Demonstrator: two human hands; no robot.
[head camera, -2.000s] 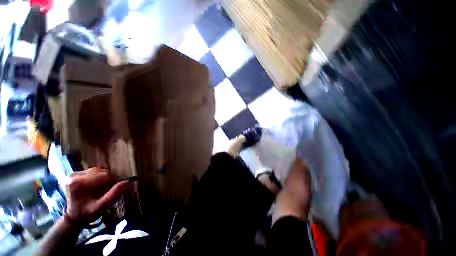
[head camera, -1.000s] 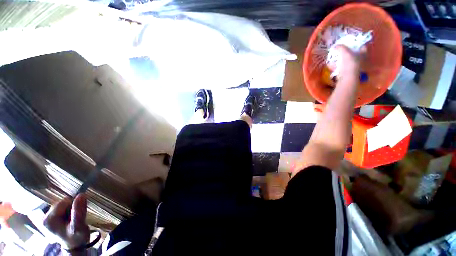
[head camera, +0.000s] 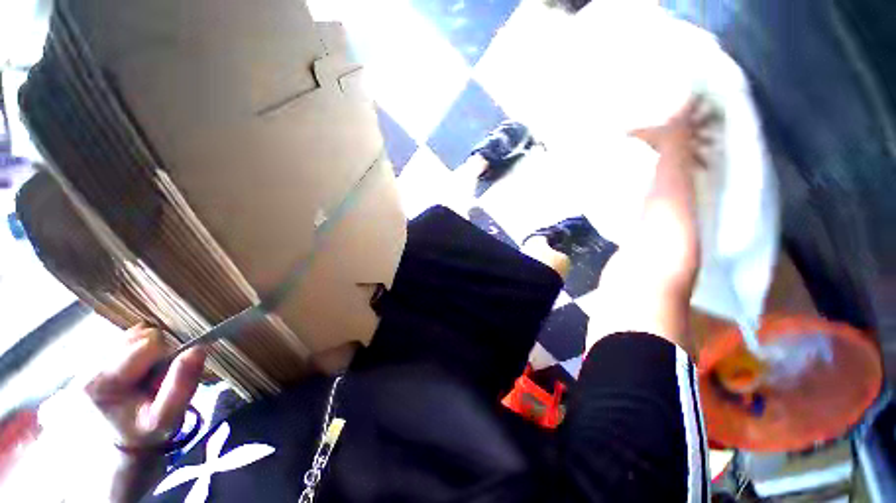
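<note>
A thick bundle of flat brown cartons (head camera: 236, 147) stands tilted against my left side. A thin greenish-grey strapping band (head camera: 295, 275) runs across it. My left hand (head camera: 147, 383) is closed around this band at the bundle's lower left edge. My right hand (head camera: 693, 133) is stretched forward with fingers spread, over a large white plastic sack (head camera: 742, 216). It looks empty; glare hides whether it touches the sack. The round orange basket (head camera: 815, 413) is at the lower right, with clear or white plastic and small yellow and blue items inside.
The black-and-white checkered floor (head camera: 457, 123) shows ahead, with my dark shoes on it. A red-orange object (head camera: 535, 398) is low beside my legs. A dark, shiny surface (head camera: 835, 147) runs along the right side. Strong glare washes out the top middle.
My right hand has left the basket's contents and moved to the white sack. The view has turned, so the basket now lies at the lower right. My left hand still holds the band.
</note>
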